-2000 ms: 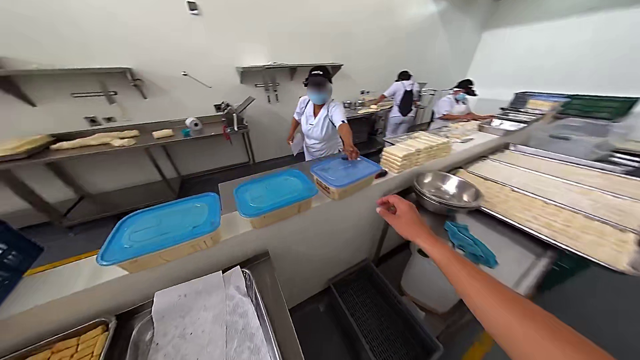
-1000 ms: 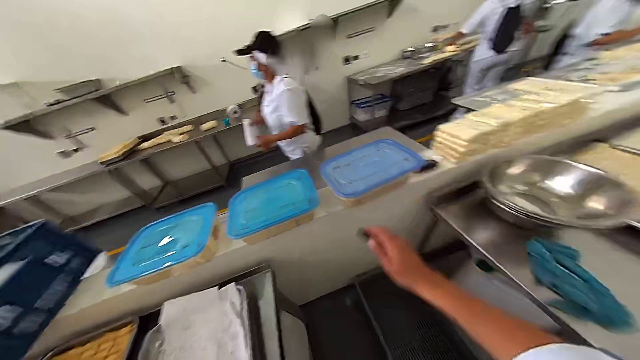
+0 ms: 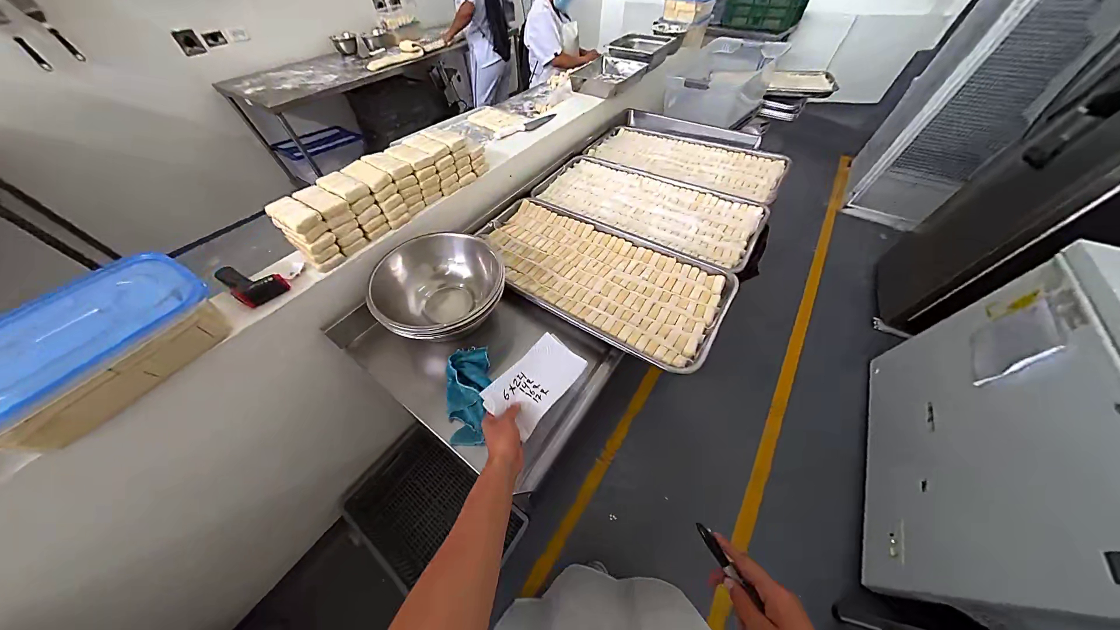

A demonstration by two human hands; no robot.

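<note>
My left hand [image 3: 504,435] holds the lower edge of a white paper [image 3: 535,382] with handwriting on it, above a steel table [image 3: 560,437]. Beside the paper a teal cloth [image 3: 467,394] lies crumpled on the steel. In my right hand [image 3: 754,588], low in the view and over the floor, is a black pen [image 3: 728,562]. Stacked steel mixing bowls [image 3: 437,284] stand behind the cloth. To their right, a metal tray [image 3: 612,282] holds rows of small cut dough pieces, with two more filled trays [image 3: 656,210] [image 3: 691,162] behind it.
A ledge on the left bears a blue-lidded container [image 3: 96,324], a red and black tool [image 3: 252,286], stacked dough blocks [image 3: 367,192] and a knife [image 3: 525,126]. Two people [image 3: 486,52] stand at the back. A black crate [image 3: 429,499] sits below; a grey cabinet [image 3: 989,437] is at right.
The view has swung far to the right. The paper in my left hand and the pen in my right are now plainly visible. Earlier, only one arm showed, reaching over the ledge side.
</note>
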